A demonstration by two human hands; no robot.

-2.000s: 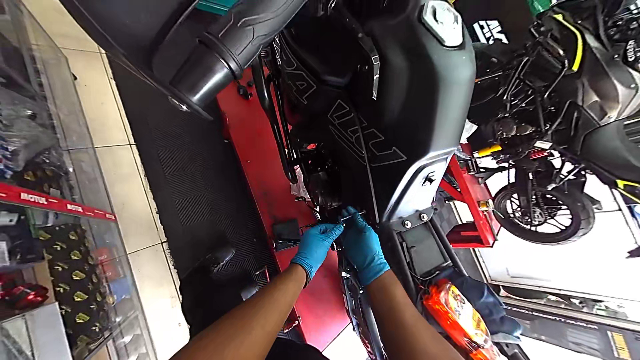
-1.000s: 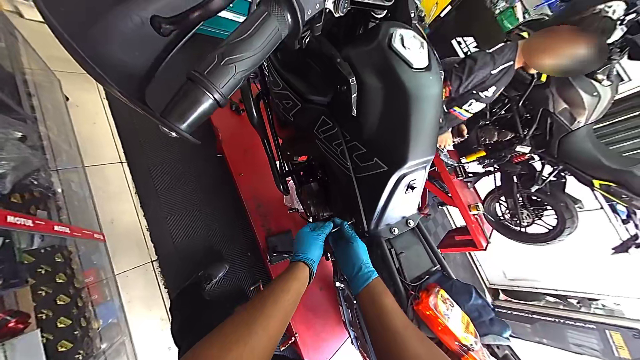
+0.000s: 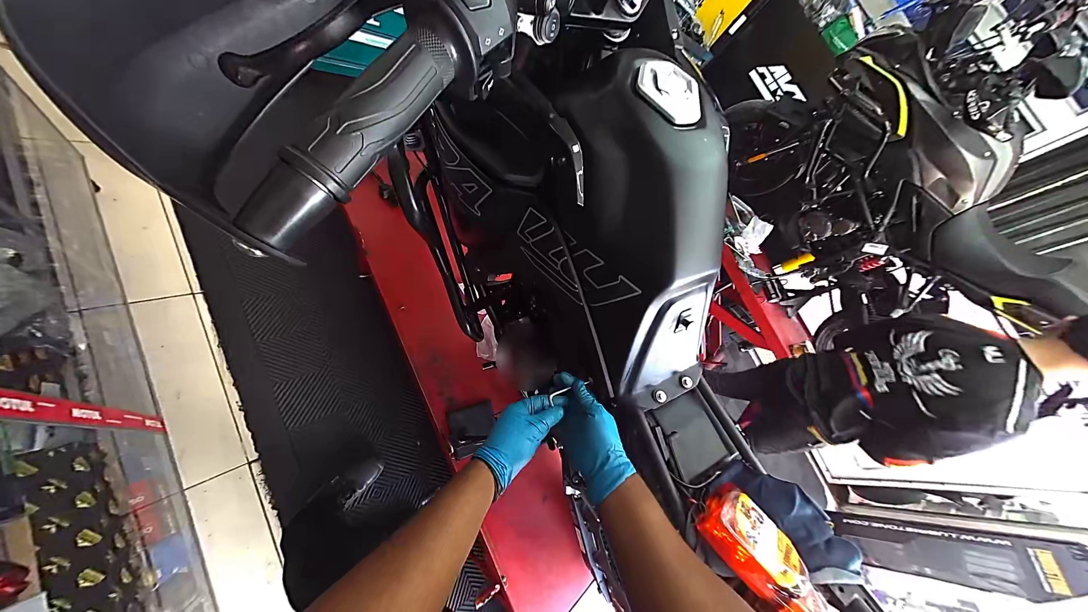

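Note:
My left hand (image 3: 520, 435) and my right hand (image 3: 592, 435), both in blue gloves, meet beside the lower side panel of a black motorcycle. Between their fingertips is a small, thin L-shaped metal piece (image 3: 558, 393), perhaps a hex key; my left fingers are closed on its near end. The fingers of my right hand are bent close to it, and what they grip is partly hidden. The motorcycle's fuel tank (image 3: 650, 195) lies above my hands, with a silver side panel (image 3: 671, 344) and two bolts to the right. Its frame and engine area around my fingertips is dark and blurred.
The motorcycle stands over a red lift platform (image 3: 425, 340). A handlebar grip (image 3: 340, 144) juts out at upper left, above a black floor mat (image 3: 314, 340). An orange-red package (image 3: 752, 540) lies near the tail frame. At right, a person in a black jacket (image 3: 926, 387) bends near another motorcycle (image 3: 960, 204).
The person at right, seen at the upper right one second ago, is now lower, bent over beside the other motorcycle. Both my hands stay together at the side of the near motorcycle.

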